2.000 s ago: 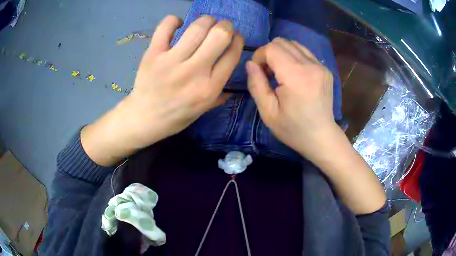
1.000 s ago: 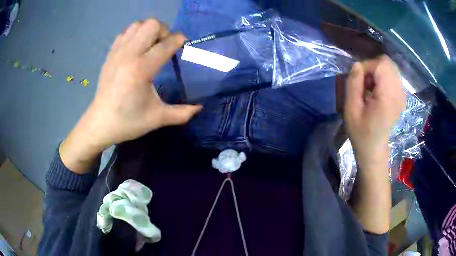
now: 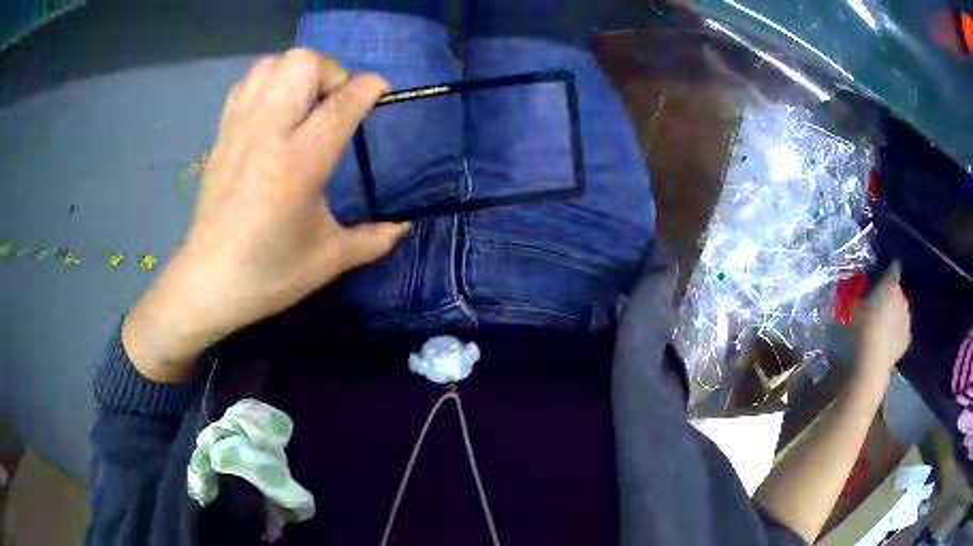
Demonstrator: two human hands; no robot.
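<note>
My left hand (image 3: 272, 203) holds a clear screen cover (image 3: 523, 139) by its left end, thumb at the lower edge and fingers at the upper edge. The cover has a thin black border and small yellowish lettering on its upper edge. It is held above my lap, and the blue jeans show through it. My right hand (image 3: 888, 325) is far out at the right, small and blurred, beside a red thing (image 3: 850, 296). Whether its fingers hold anything cannot be told.
A large crinkled heap of clear discarded film (image 3: 763, 235) lies right of my lap. The dark green bench top (image 3: 790, 37) curves across the upper right. Cardboard (image 3: 816, 453) is at the lower right. A pale green cloth item (image 3: 251, 459) hangs at my left front.
My right hand has pulled the wrinkled protective film off the cover's right end and moved away to the lower right. The film no longer shows on the cover. My left hand still holds the cover.
</note>
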